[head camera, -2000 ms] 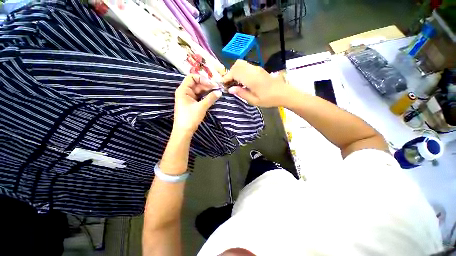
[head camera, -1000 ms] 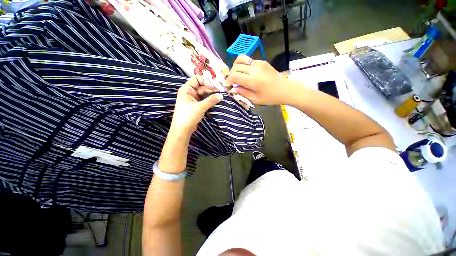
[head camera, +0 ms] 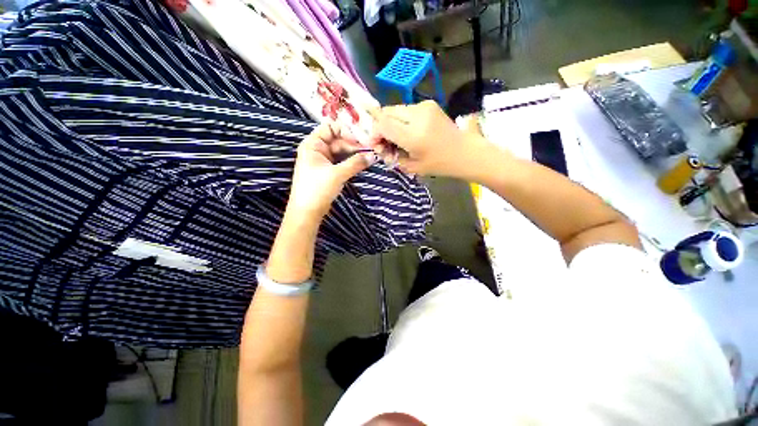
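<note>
A navy-and-white striped garment hangs at the left, with a white tag on it. Its striped sleeve runs right to my hands. My left hand pinches the sleeve end between thumb and fingers. My right hand is closed at the same spot, its fingertips against those of my left hand. The cuff is mostly hidden under the fingers, and any button or small tool cannot be made out. A striped edge hangs below my hands.
A cream floral garment and a pink one hang behind. A blue stool stands beyond. The white table at the right holds a black phone, a plastic-wrapped packet and a blue-and-white bottle.
My right hand's fingers have shifted and curled differently at the cuff. My left hand stays almost in place. The view has moved slightly.
</note>
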